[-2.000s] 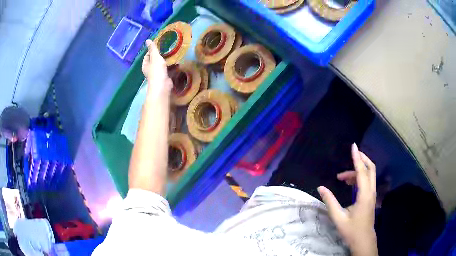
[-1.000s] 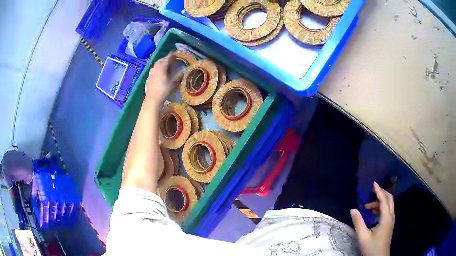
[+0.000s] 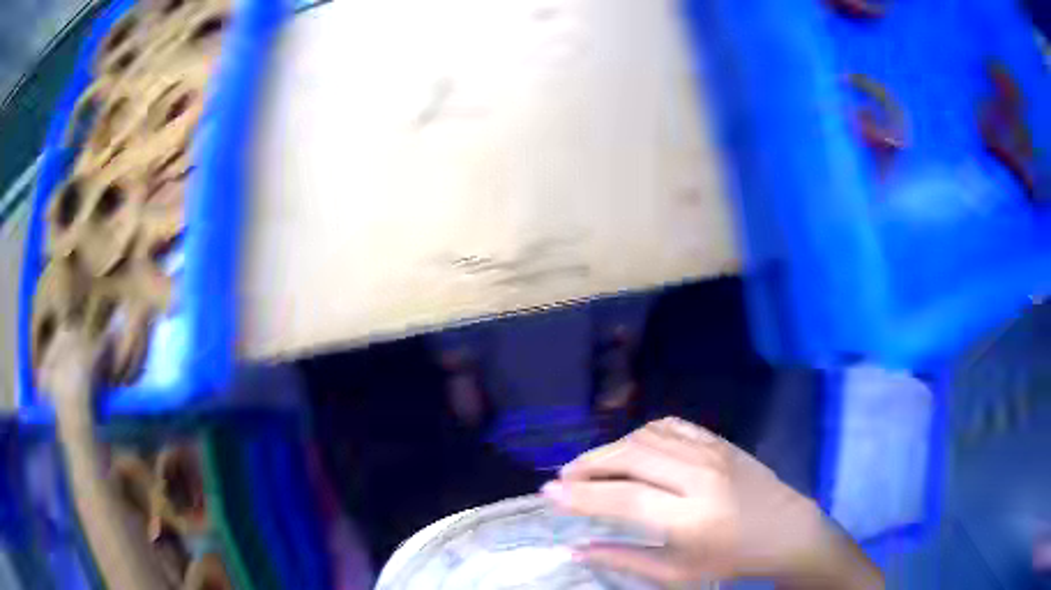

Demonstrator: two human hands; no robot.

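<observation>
The picture is blurred. My left hand [image 3: 72, 375] reaches over the near end of the blue disc bin [image 3: 219, 219] at the left, at the heaped tan ring discs [image 3: 138, 138]. Whether its fingers grip a disc cannot be told. My right hand [image 3: 680, 501] is over my lap at the bottom centre right, fingers bent and pointing left, with nothing seen in it. The green tray [image 3: 225, 507] shows partly at the lower left, with a few tan rings [image 3: 179, 490] in it.
The scuffed beige tabletop [image 3: 484, 150] lies between the two bins. The blue inner-ring bin [image 3: 795, 231] with scattered reddish thin rings [image 3: 878, 115] is at the upper right. A lower blue bin [image 3: 936, 461] with whitish sheet stands below it.
The view has swung right, bringing the tabletop and right bins in. My left hand has left the green tray and is now at the disc bin. My right hand has moved over my lap.
</observation>
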